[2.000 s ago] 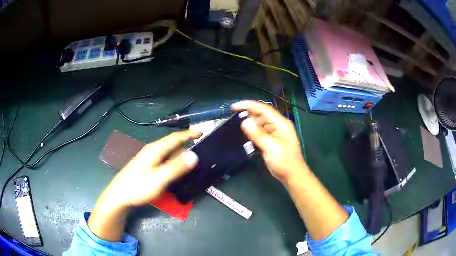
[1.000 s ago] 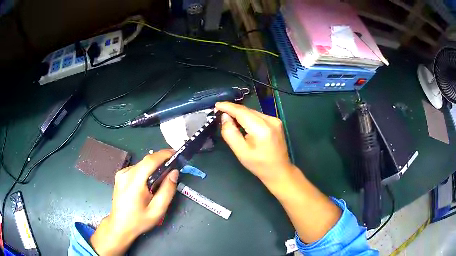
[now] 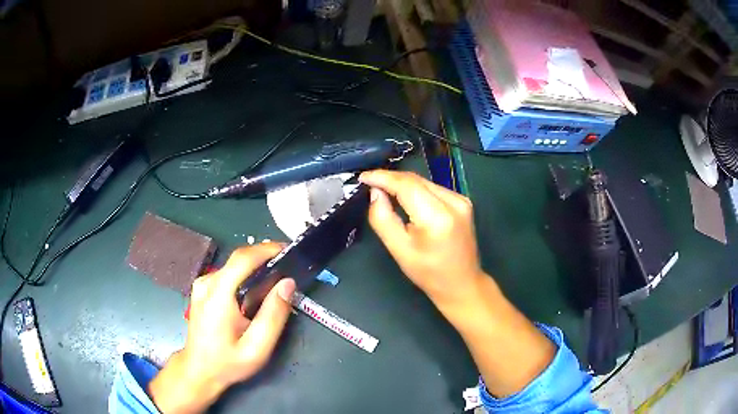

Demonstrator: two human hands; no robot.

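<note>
A black smartphone assembly (image 3: 322, 241) is held tilted above the bench, its dark face towards me and a row of small white marks along its upper edge. My left hand (image 3: 235, 311) grips its lower left end, thumb on the face. My right hand (image 3: 425, 226) pinches its upper right corner between thumb and fingers. A white pen with red print (image 3: 336, 322) lies below the phone. White scraps (image 3: 287, 212) with a grey pad (image 3: 326, 196) lie behind it, partly hidden. A light-blue scrap (image 3: 328, 277) shows just under the phone.
A brown block (image 3: 170, 252) lies left and an electric screwdriver (image 3: 315, 167) behind. A power strip (image 3: 137, 79) and power adapter (image 3: 99, 174) are back left. The hot air station (image 3: 534, 133) and hot air gun (image 3: 604, 275) are right. An opened phone part (image 3: 34, 356) lies far left.
The phone was first held with its face showing, then turned nearly edge-on; now it is tilted back slightly so more face shows. Both hands keep their grip. The view has shifted slightly.
</note>
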